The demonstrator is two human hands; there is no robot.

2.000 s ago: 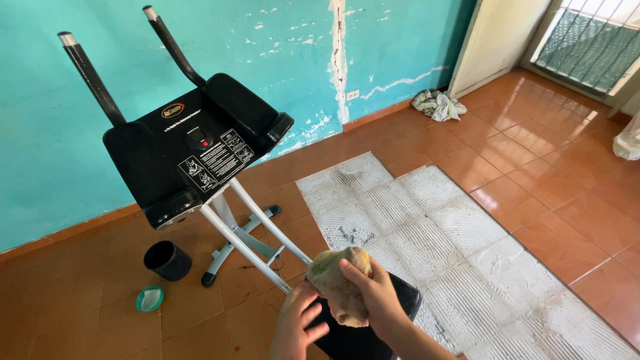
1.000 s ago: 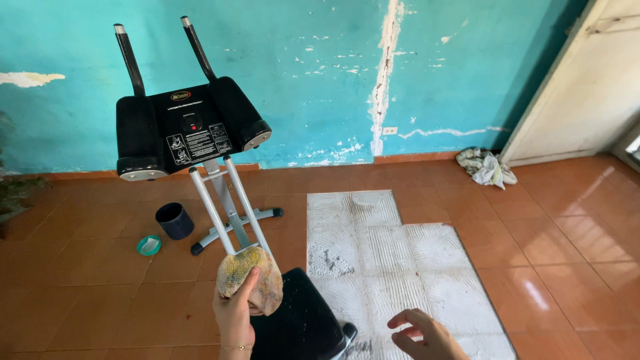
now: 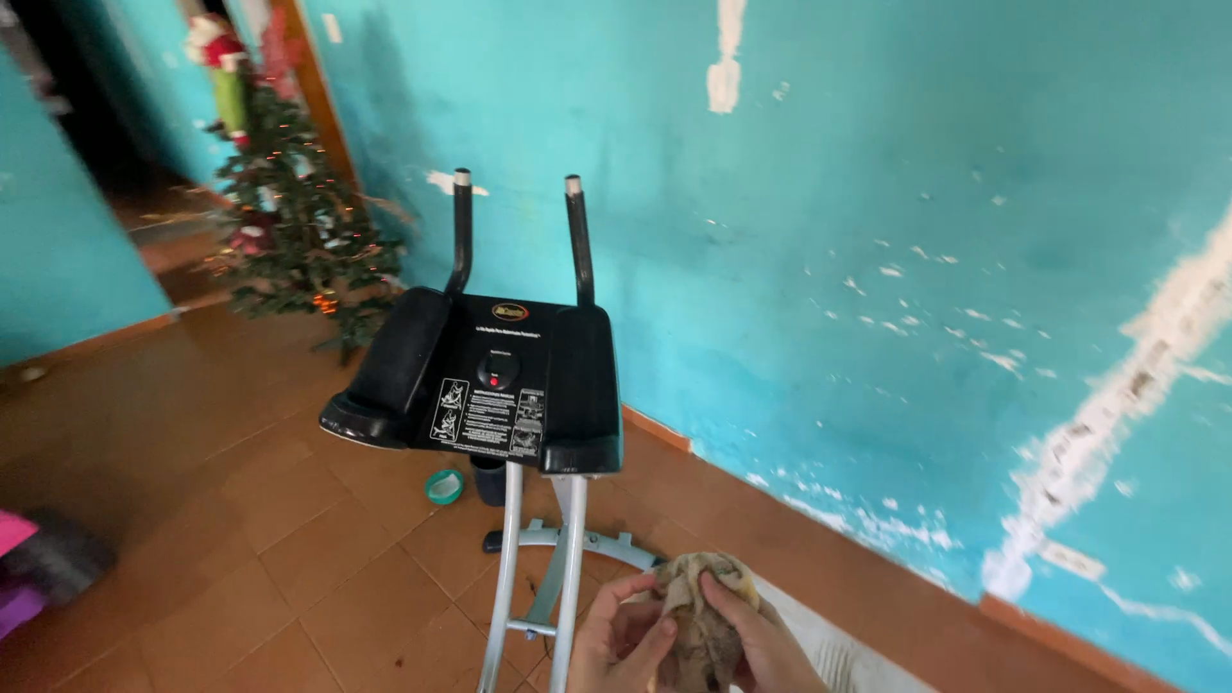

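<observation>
Both hands are at the bottom of the head view, around a crumpled, stained cloth (image 3: 707, 616). My left hand (image 3: 621, 630) grips its left side, thumb against the folds. On the cloth's right side, my right hand (image 3: 760, 640) presses with the thumb on top. Just left of the hands rise the grey metal tubes (image 3: 507, 577) of an exercise machine. Above them is its black padded console (image 3: 491, 385), which bears printed diagrams and a red-dotted knob, with two upright black handles (image 3: 578, 241). The machine's seat is out of view.
A dark cup (image 3: 489, 481) and a green round container (image 3: 444, 487) stand on the tiled floor behind the machine. A decorated Christmas tree (image 3: 308, 212) is at the back left. Pink and purple items (image 3: 19, 577) lie at the left edge. The turquoise wall (image 3: 818, 241) has patched plaster.
The view has swung left. One second ago my left hand alone held the cloth and my right hand was apart from it; now both hold it.
</observation>
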